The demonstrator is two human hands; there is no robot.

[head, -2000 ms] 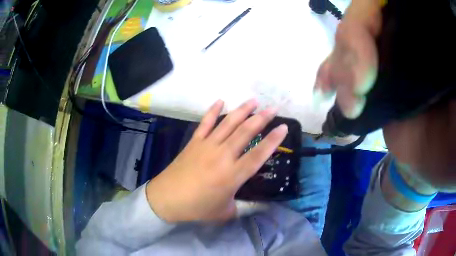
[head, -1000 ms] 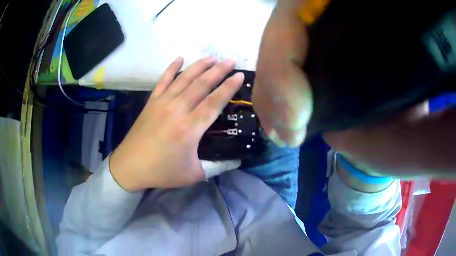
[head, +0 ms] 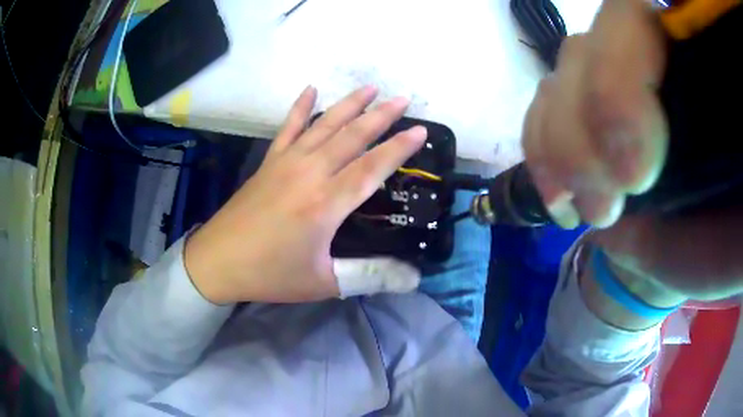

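Note:
The black housing base lies on my lap at the bench edge, with a yellow wire, silvery terminals and bright screw dots showing inside. My left hand lies over its left part with fingers spread, the white-wrapped thumb along the near edge; it hides the rest. My right hand is closed around the large black electric screwdriver with an orange-yellow stripe. Its metal nose points left and its thin bit reaches the housing's right part, close to a screw dot; contact cannot be told.
A flat black cover lies on the bench's left. A coiled black cord lies at the back right, and a thin dark stick at the top edge. A white cable runs down the left. A red bin stands lower right.
The screwdriver has moved so its nose and bit now show at the housing's right side. My left hand stays on the housing. The view has shifted, and the coiled cord has come into view.

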